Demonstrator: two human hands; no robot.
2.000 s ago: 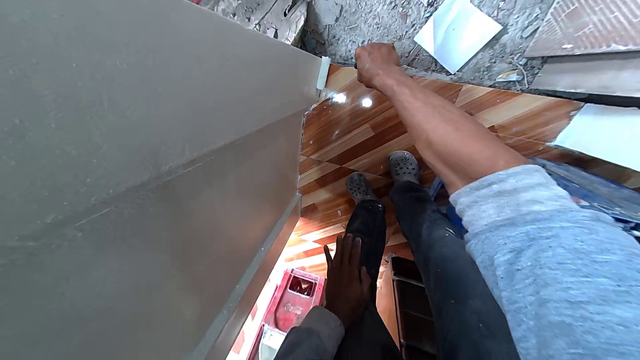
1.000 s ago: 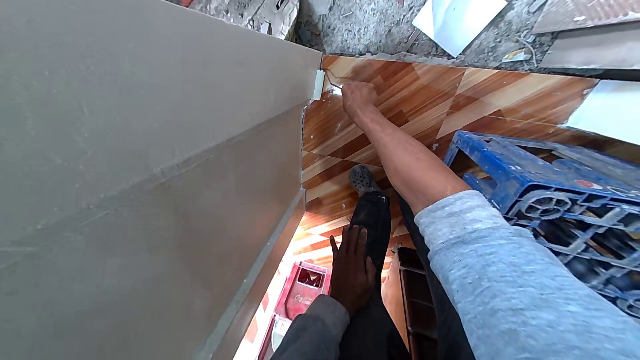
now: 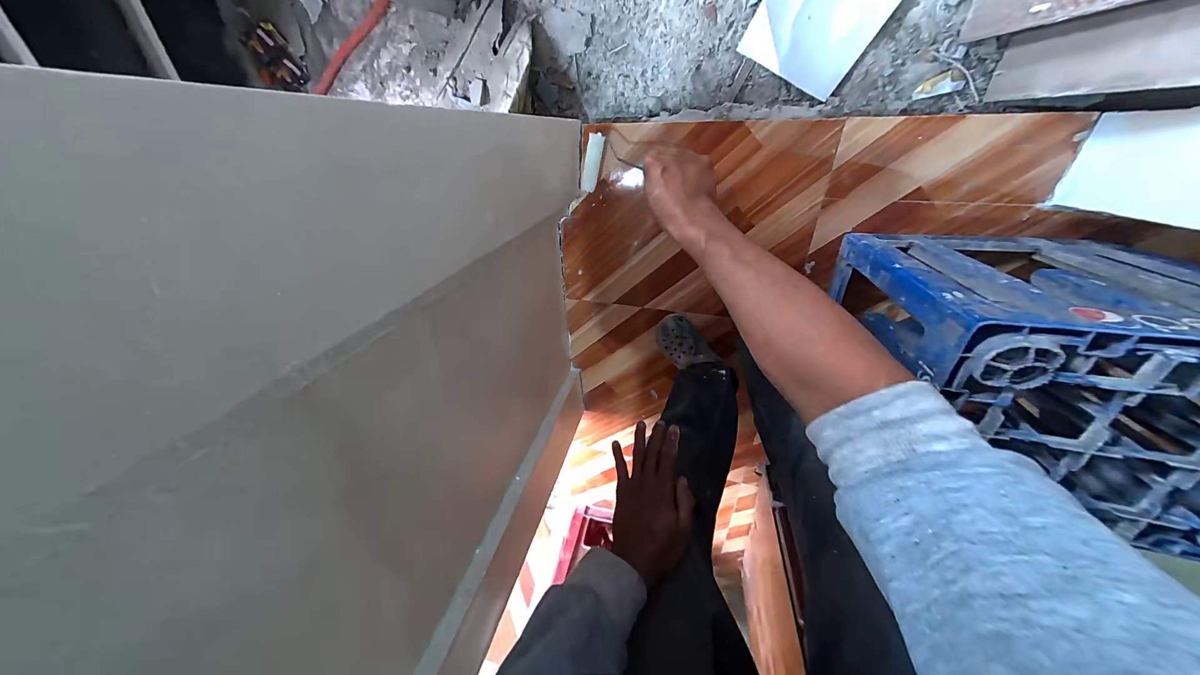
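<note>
A mini paint roller with a whitish sleeve is upright in the view, where the corner of the grey wall meets the wood-pattern tiled floor. Its thin wire frame runs to my right hand, which is closed around the handle; most of the handle is hidden in the fist. Whether the sleeve touches the wall or only the floor, I cannot tell. Lower down, my left hand lies palm down on my dark-trousered leg, its fingers spread and holding nothing.
A paint-marked blue plastic crate is at my right. Beyond the tile edge lie rough concrete, a white sheet and stacked tiles. A red container and a brown object are near my legs.
My right hand has come down nearer to my feet, still with the roller. The blue crate shows far more than two seconds ago, and one of my shoes is now hidden. My left hand stays on my leg.
</note>
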